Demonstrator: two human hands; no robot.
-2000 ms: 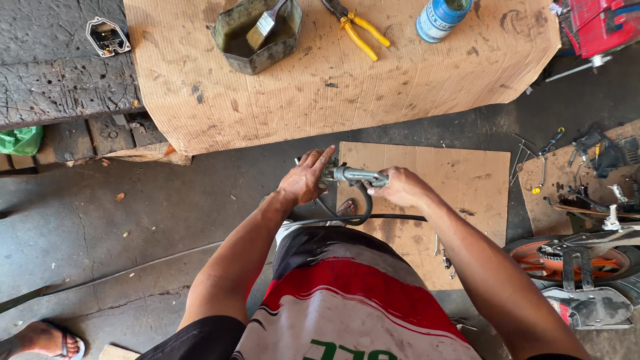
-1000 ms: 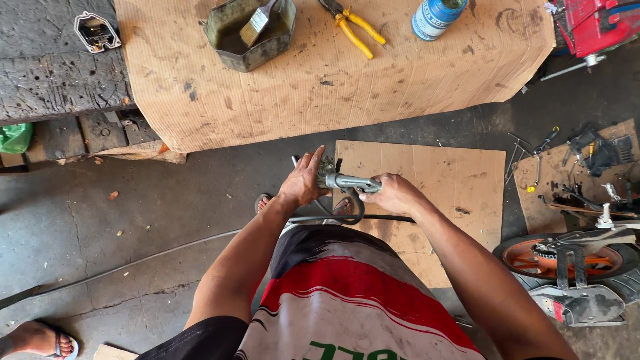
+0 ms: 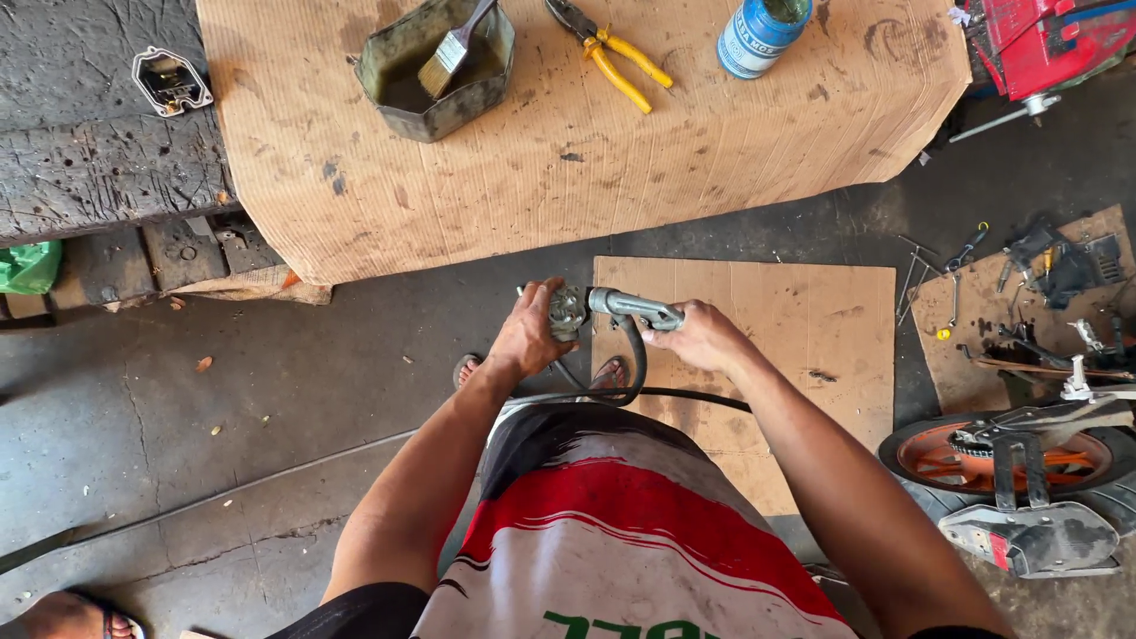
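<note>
My left hand (image 3: 530, 331) grips a small grey metal carburetor-like part (image 3: 566, 312) in front of my waist. In my right hand (image 3: 697, 335) is the handle of a metal air blow gun (image 3: 635, 306), its wide end facing that part at very close range; whether they touch I cannot tell. A black hose (image 3: 637, 364) loops down from the gun. On the cardboard-covered bench beyond, a paintbrush (image 3: 445, 60) leans inside a metal pan (image 3: 432, 122) of dark liquid. Yellow-handled pliers (image 3: 619, 62) and a blue tub (image 3: 763, 37) lie to its right.
A small metal cover or bowl (image 3: 172, 82) lies on the dark wooden bench at left. Flat cardboard (image 3: 843, 328) covers floor beside my feet. Right of it are loose tools (image 3: 954, 275), a motorcycle wheel (image 3: 1003, 461) and a red machine part (image 3: 1047, 44). Another person's foot (image 3: 75, 617) is at lower left.
</note>
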